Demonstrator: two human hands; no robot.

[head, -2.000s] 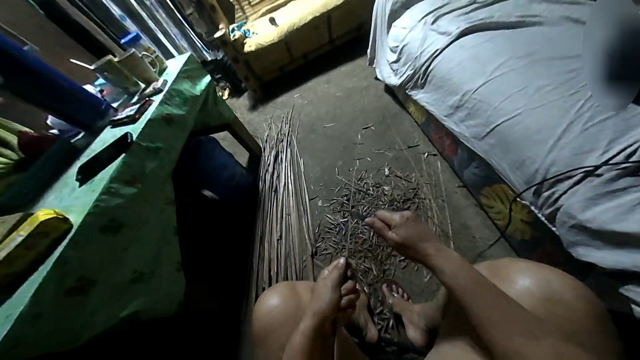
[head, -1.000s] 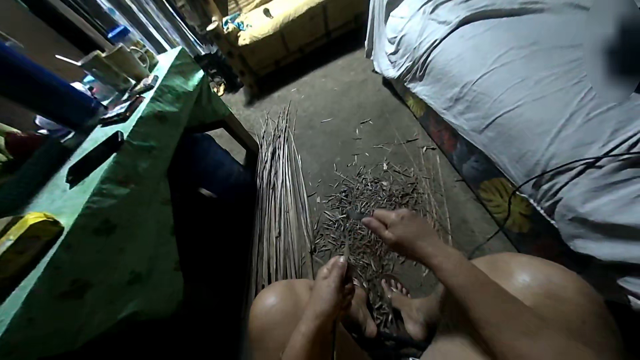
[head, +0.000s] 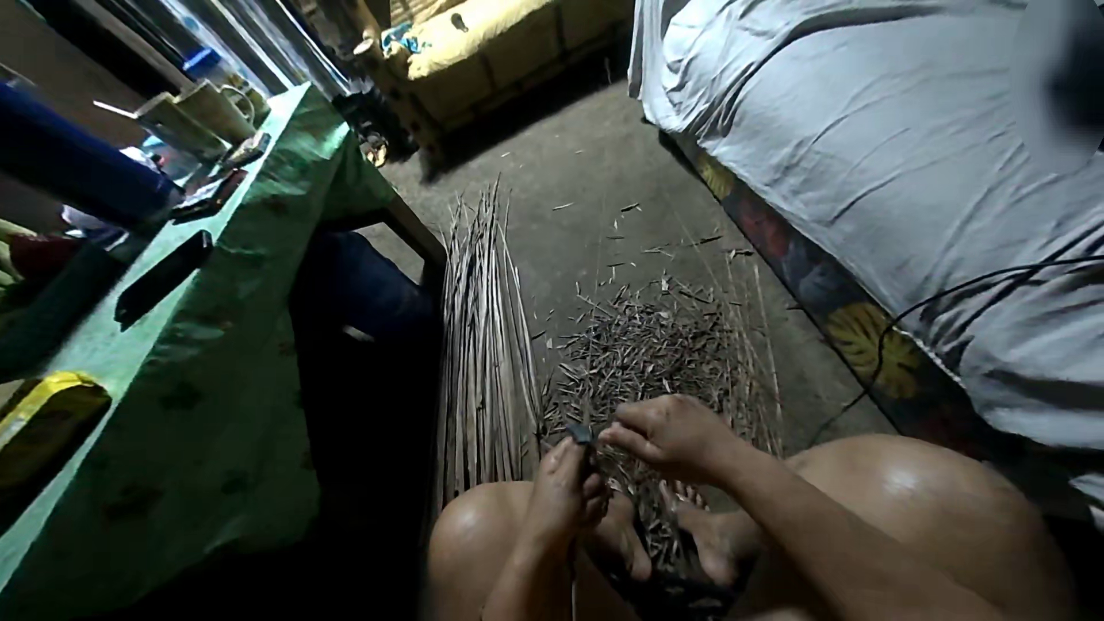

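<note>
My left hand is closed around a thin stick, whose lower end shows below the fist between my knees. Right beside it, my right hand has its fingers curled at a small dark blade-like piece that sits at my left thumb; whether it is a knife cannot be told. Under both hands lies a heap of short brown stick pieces on the floor, reaching down between my bare feet. A bundle of long thin sticks lies to the left of the heap, and a few thinner strands lie to its right.
On the left stands a table with a green cloth, bearing a black phone-like object, mugs and a blue cylinder. A bed or mattress under a grey sheet is at the right, with a black cable hanging over its edge.
The dark blade-like piece now shows plainly at my left thumb. My two hands stay close together over the heap, with only small shifts.
</note>
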